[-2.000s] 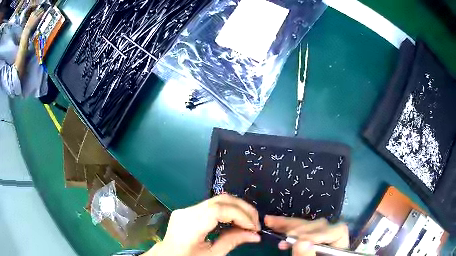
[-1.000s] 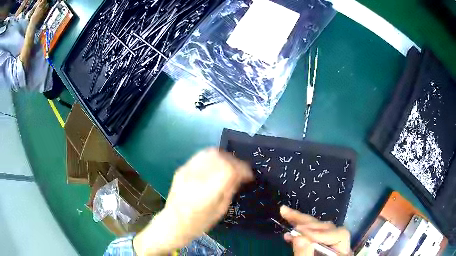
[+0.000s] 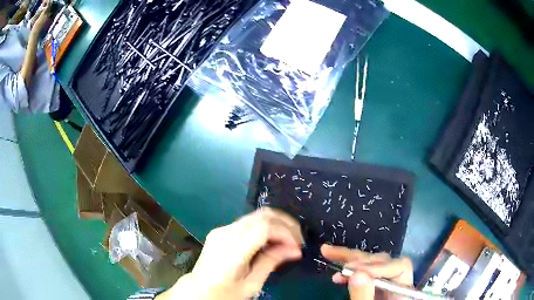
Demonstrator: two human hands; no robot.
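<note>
The black work tray (image 3: 335, 170) lies in front of me with small silvery pins (image 3: 342, 202) scattered in it and a small pile at its left side. My left hand (image 3: 249, 252) is over the tray's lower left, blurred, thumb and fingers drawn together; whether a pin is between them cannot be told. My right hand (image 3: 372, 272) is at the tray's lower right edge and holds a slim pen-like tool (image 3: 347, 272), its thin dark tip pointing left toward my left fingers. The tip and fingers are apart.
Behind lie tweezers (image 3: 358, 108), a clear bag (image 3: 281, 88) with a white label, and small black parts (image 3: 237, 117). A large tray of long black parts (image 3: 132, 146) is left, cardboard boxes (image 3: 96, 193) below. Right are a bulk parts tray (image 3: 521, 117) and orange fixture (image 3: 459, 237). A person sits top left.
My left hand went from beside the tool tip to a blurred position over the tray's left side, then came back down toward the tip. My right hand keeps holding the tool.
</note>
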